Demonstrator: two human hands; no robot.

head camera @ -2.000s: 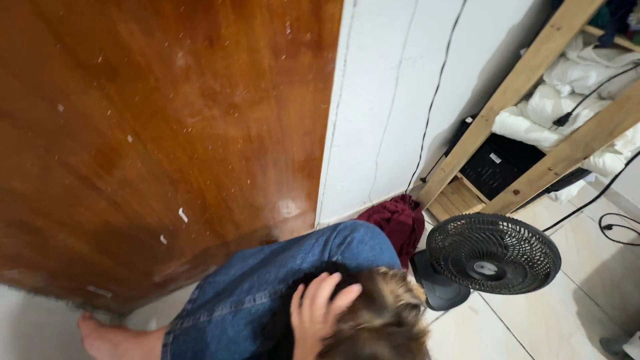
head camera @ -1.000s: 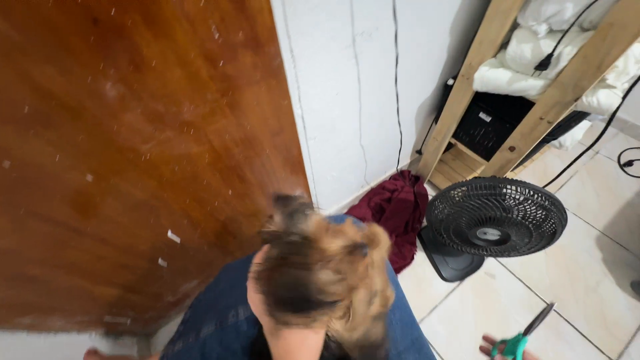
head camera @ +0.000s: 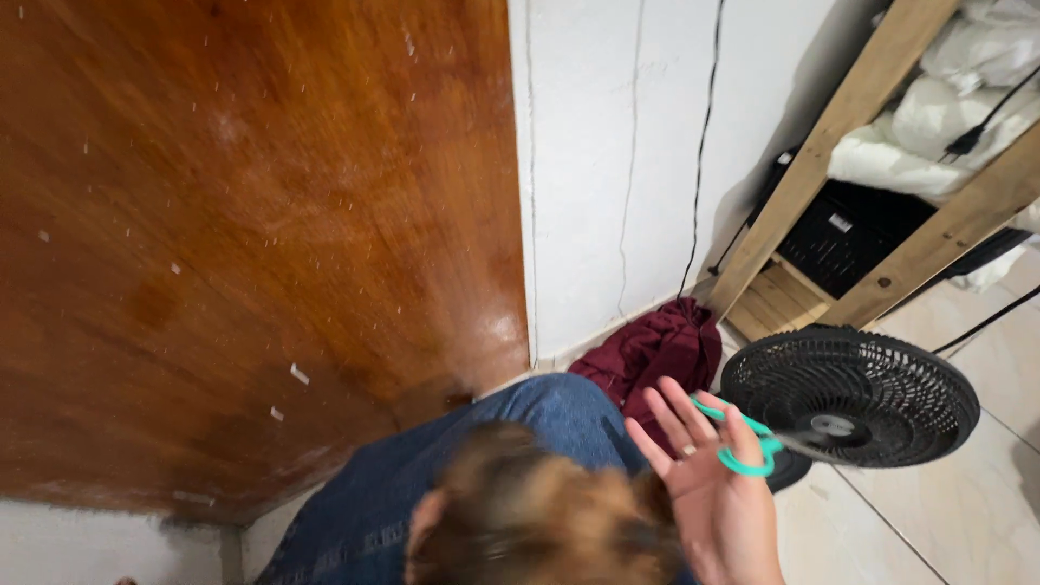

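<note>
A small brown and black long-haired dog (head camera: 544, 516), blurred, is on my lap over blue denim (head camera: 561, 406). My right hand (head camera: 707, 479) is right of the dog, palm up and fingers spread, with teal-handled scissors (head camera: 751, 467) hooked on its fingers. The scissor blades point right in front of the fan and are blurred. Of my left hand (head camera: 426, 516), only a blurred patch of skin shows at the dog's left side; its fingers cannot be made out.
A brown wooden panel (head camera: 268, 203) rises at left. Beside the white wall (head camera: 609, 162) lie maroon cloth (head camera: 650, 349) and a black fan (head camera: 849, 398). A wooden shelf (head camera: 821, 146) holds white bundles (head camera: 902, 158) and a black crate (head camera: 853, 231). Cables hang nearby.
The right hand with the scissors has come from the lower right edge to beside the dog. Fingers seen on the dog's fur two seconds ago no longer show there.
</note>
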